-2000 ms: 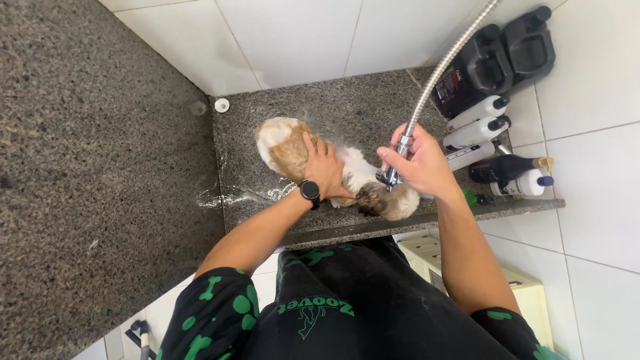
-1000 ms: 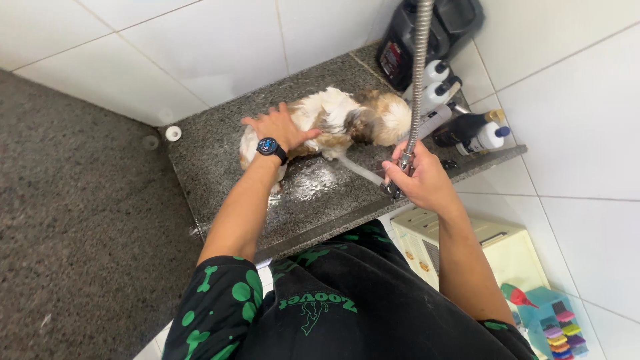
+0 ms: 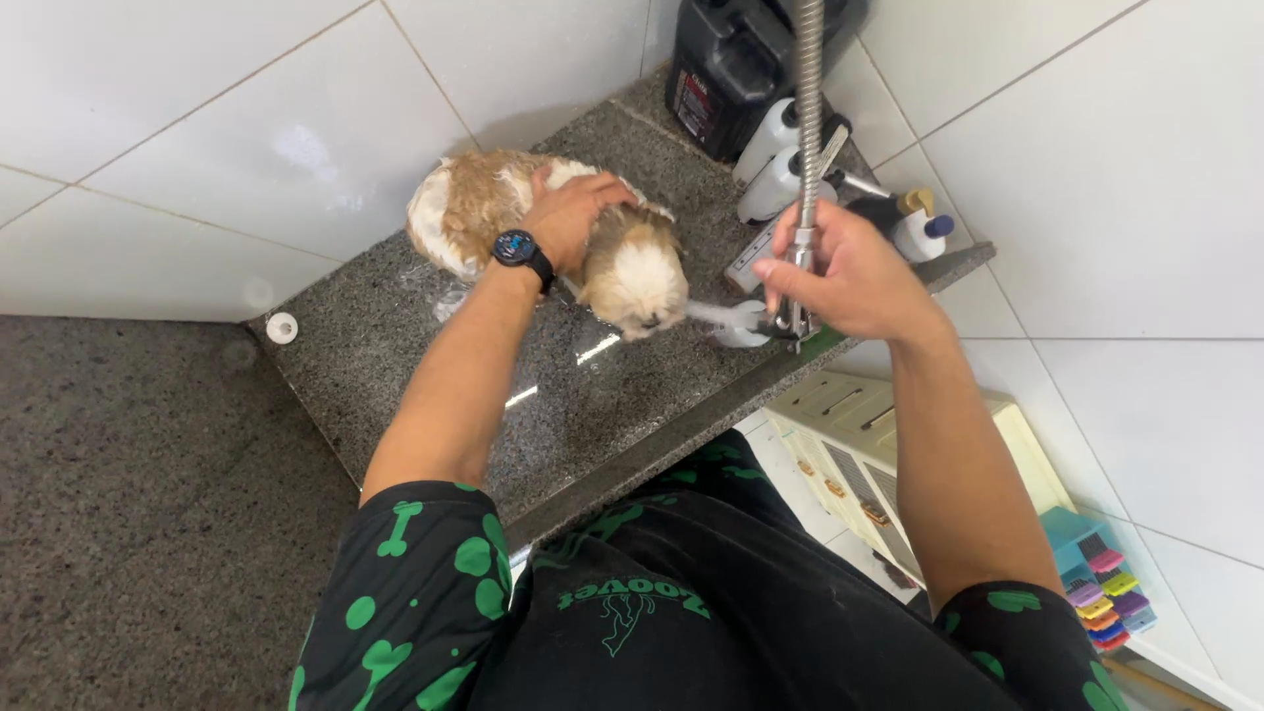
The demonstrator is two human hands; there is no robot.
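A wet white-and-tan small dog (image 3: 474, 212) stands on the speckled granite wash surface (image 3: 592, 415), its head toward the right. My left hand (image 3: 583, 217), with a black watch above it, rests on the dog's neck and shoulders, fingers spread somewhat. To the right, my right hand (image 3: 839, 272) grips a chrome shower sprayer (image 3: 798, 296) on a ribbed metal hose (image 3: 810, 118). Water sprays leftward from its nozzle to the dog's face. The sprayer's handle is partly hidden by my fingers.
Black jugs (image 3: 726, 79), white bottles (image 3: 775, 188) and a dark pump bottle (image 3: 889, 207) line the right end. A white round fitting (image 3: 281, 328) lies at the left corner. Below stand a cream cabinet (image 3: 859, 444) and a rack of coloured pieces (image 3: 1106, 583). Tiled walls surround the surface.
The dog's head has turned toward my body and the sprayer. My left hand has moved from the dog's back to its neck. The spray now meets its face.
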